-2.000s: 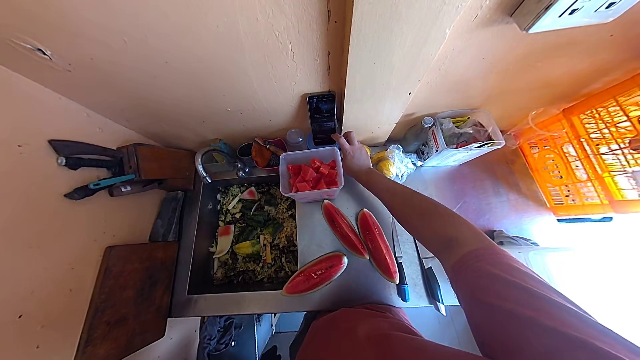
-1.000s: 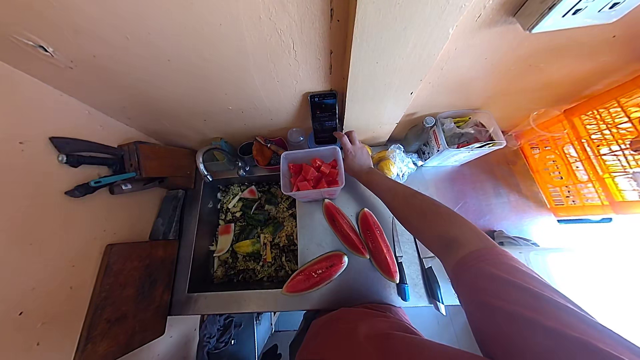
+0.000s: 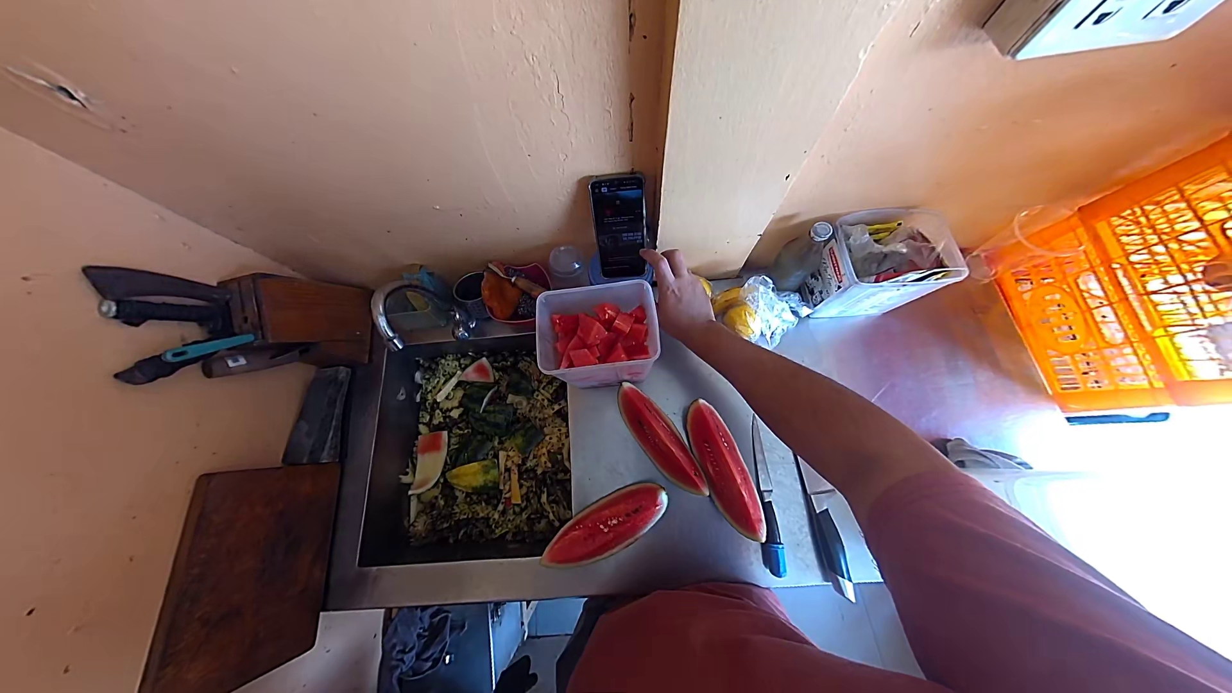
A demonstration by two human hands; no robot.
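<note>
My right hand (image 3: pixel 681 294) reaches to a smartphone (image 3: pixel 619 229) that leans upright against the wall, a finger at the phone's lower right edge. The hand holds nothing that I can see. My left hand is out of view. Just below the phone stands a plastic container (image 3: pixel 599 374) of red watermelon cubes (image 3: pixel 602 337). Three watermelon wedges lie on the steel counter: one (image 3: pixel 662 438) below the container, one (image 3: pixel 727 470) to its right, one (image 3: pixel 606 525) by the sink. Two knives, one with a blue-ended handle (image 3: pixel 773 539) and one with a black handle (image 3: pixel 834 553), lie at the right.
The sink (image 3: pixel 390 500) holds rinds and plant scraps under a faucet (image 3: pixel 386 313). A knife block (image 3: pixel 298 310) and wooden board (image 3: pixel 245 568) are at the left. Bagged yellow fruit (image 3: pixel 754 310), a plastic bin (image 3: pixel 895 284) and an orange crate (image 3: pixel 1088 318) are at the right.
</note>
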